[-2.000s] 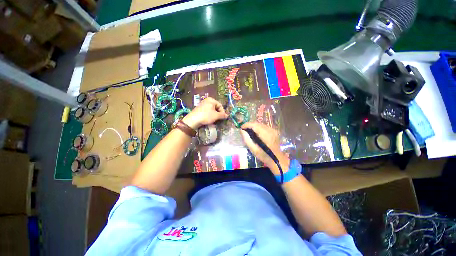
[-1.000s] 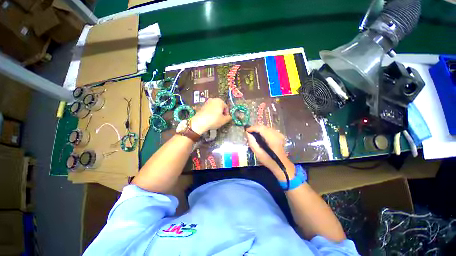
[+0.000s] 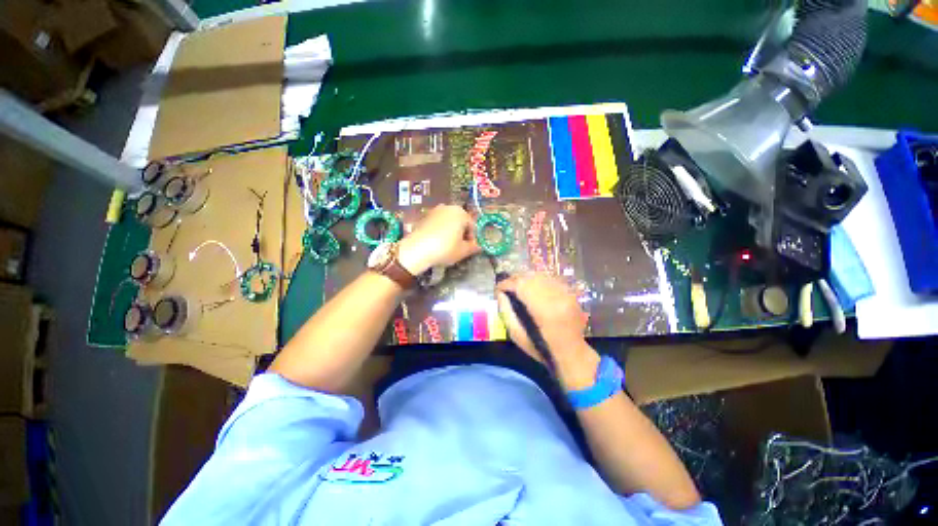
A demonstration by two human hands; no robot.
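Observation:
A green ring circuit board (image 3: 495, 234) lies on the brown glossy printed sheet (image 3: 607, 247), with a white wire running up from it. My left hand (image 3: 442, 238) is at the ring's left side, fingers bent together; whether it pinches something is hidden. My right hand (image 3: 545, 315) is closed around the black soldering iron (image 3: 527, 327), just below the ring. The iron's tip is near the ring's lower edge but apart from it. Several more green rings (image 3: 377, 228) with wires lie left of my left hand.
Round dark-rimmed parts (image 3: 170, 312) and one green ring (image 3: 257, 280) lie on cardboard (image 3: 221, 216) at left. A clear funnel hood (image 3: 730, 134), black soldering station (image 3: 797, 250) and black spiral disc (image 3: 652, 195) are at right. A blue tray (image 3: 909, 221) is at far right. Tangled wires (image 3: 823, 478) lie below right.
My right hand and the iron have drawn down, away from the ring. My left hand stays beside the ring. The whole left side has shifted slightly left in view.

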